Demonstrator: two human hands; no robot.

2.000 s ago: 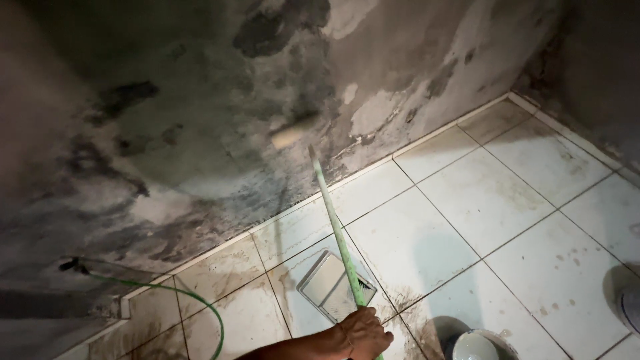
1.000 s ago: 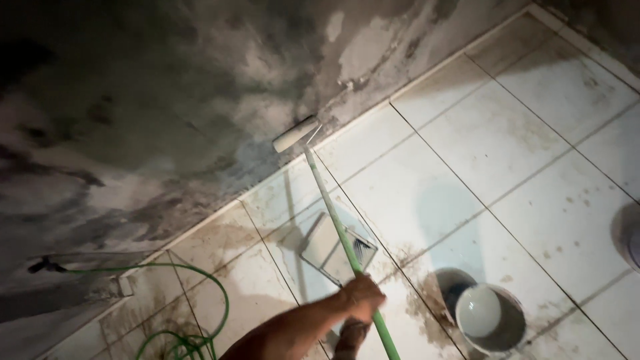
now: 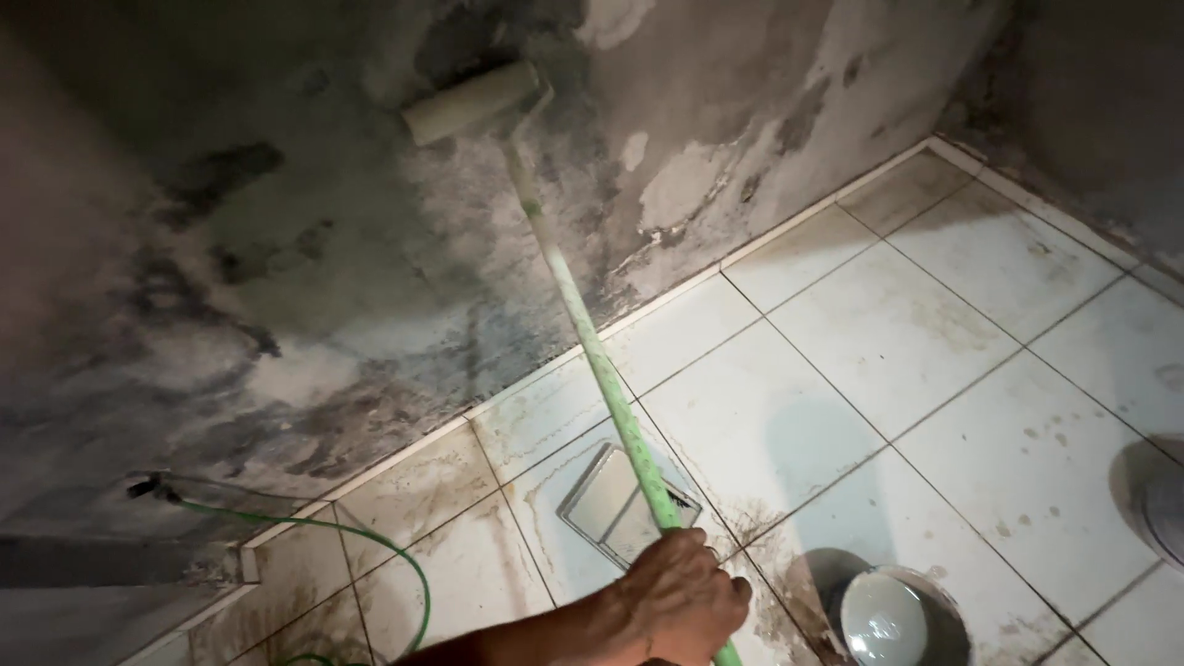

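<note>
My left hand point(image 3: 680, 597), its forearm coming in from the bottom left, is closed around a green pole point(image 3: 606, 384). At the pole's far end a pale paint roller point(image 3: 474, 102) lies against or close to the stained, patchy wall point(image 3: 351, 240); contact is hard to tell. Beneath the pole, on the white floor tiles, is a paint tray point(image 3: 601, 495) with pale liquid, partly hidden by the pole and hand. My right hand is not plainly seen; only a dark sliver below the left wrist shows at the bottom edge.
A bucket point(image 3: 902, 615) with whitish liquid stands at the lower right, and a round container point(image 3: 1167, 513) is cut off at the right edge. A green hose point(image 3: 407, 555) curves over the floor at left. White skirting point(image 3: 666, 298) runs along the wall's foot.
The roller has moved from low down near the skirting to higher up the wall, with my left hand still around the pole. A second hand, partly seen below it a second ago, has dropped mostly out of view.
</note>
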